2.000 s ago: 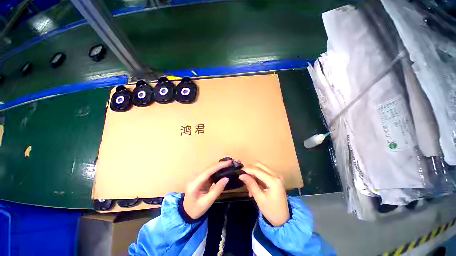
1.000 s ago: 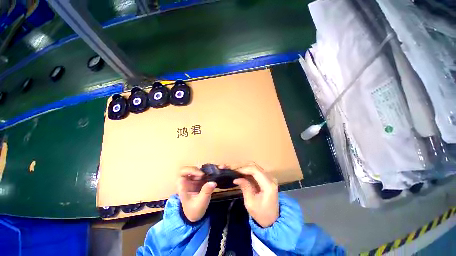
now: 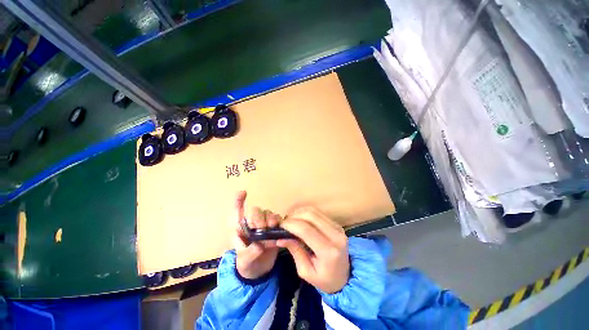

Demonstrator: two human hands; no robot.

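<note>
A black housing (image 3: 270,234) is held edge-on between both bare hands, above the near edge of the tan cardboard sheet (image 3: 297,148). My left hand (image 3: 255,242) grips its left side, with one finger raised. My right hand (image 3: 318,248) grips its right side with thumb and fingers. The fingers hide much of the part, and its faces cannot be seen. Several finished units (image 3: 197,128), black with white centres, stand in a row at the far left edge of the cardboard.
A white glue bottle (image 3: 401,148) with a green tip lies right of the cardboard. The plastic-wrapped tray stack (image 3: 471,116) is at the right. More black parts (image 3: 181,272) show under the near edge. A metal post (image 3: 97,61) rises at the far left. Black parts (image 3: 77,116) sit on the green belt.
The housing has turned to a flatter, edge-on position, and a left finger has lifted. Both hands still hold it. The camera view has rotated, so the surroundings appear tilted.
</note>
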